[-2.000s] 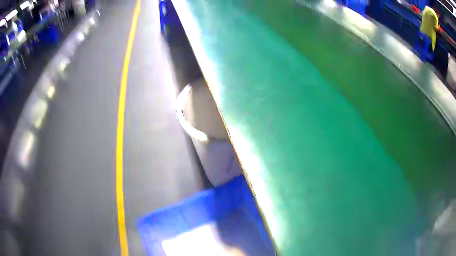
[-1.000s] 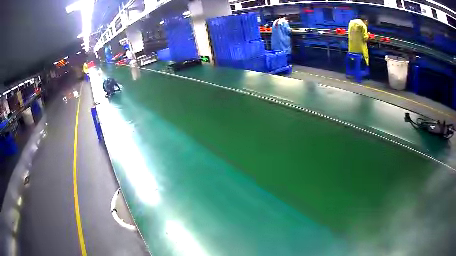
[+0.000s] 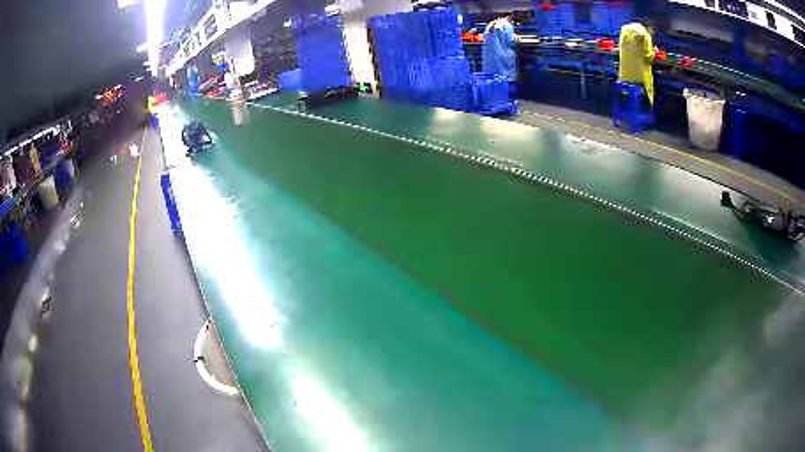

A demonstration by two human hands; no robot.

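Observation:
Neither of my hands is in the picture. The blue-green worktop (image 3: 291,309) lies nearest in front of me, with bright light reflections along its left side. The darker green conveyor belt (image 3: 494,256) runs beside it into the distance. A thin pale side rail (image 3: 565,186) separates the belt from the far ledge (image 3: 618,172). A black-grey device with tangled dark leads (image 3: 768,218) lies on the far ledge at the right. A small dark lump (image 3: 196,137) sits far down the near worktop.
A pale curved rim (image 3: 205,362) shows beside the near table edge. Tall blue crates (image 3: 419,57) stand in the background. A person in a yellow smock (image 3: 635,57) is by a blue stool (image 3: 630,108) and a white bin (image 3: 704,119). Another person wears blue (image 3: 500,51).
Since two seconds ago the view has swung up and right, from the floor, bin and blue tote to the long conveyor. Over the last second it has shifted only slightly.

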